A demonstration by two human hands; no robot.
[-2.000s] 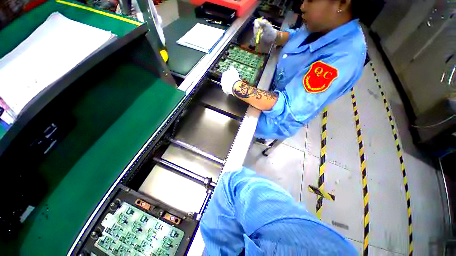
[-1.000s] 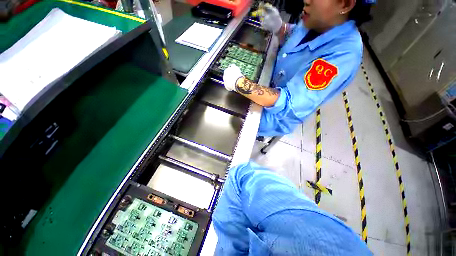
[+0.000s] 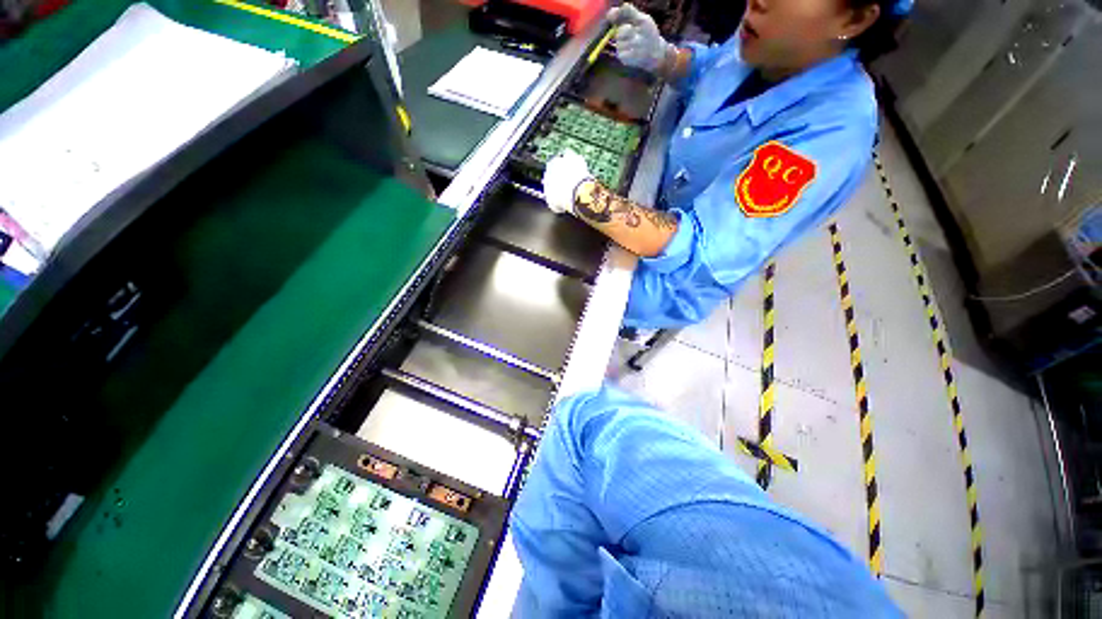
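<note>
A black carrier [image 3: 486,532] lies on the conveyor at the bottom, its near part cut off by the picture's edge. It holds a pale green circuit board panel [image 3: 369,542], and the corner of a second panel [image 3: 248,608] shows below. Copper-brown clamps [image 3: 451,497] sit on its far short edge and dark knobs [image 3: 257,543] along its left edge. A blue sleeve of mine comes in at the bottom, right of the carrier. Neither of my hands is in the picture.
A co-worker [image 3: 773,109] in a blue smock and white gloves leans over another carrier with green panels [image 3: 584,143], holding a yellow pen-like tool [image 3: 601,45]. Paper sheets [image 3: 133,121] lie on the bench shelf at left. A green mat [image 3: 242,351] borders the conveyor rail [image 3: 351,339].
Over the last second the near carrier shows slightly higher, with a second panel's corner now visible. The co-worker's far glove with the yellow tool has shifted slightly.
</note>
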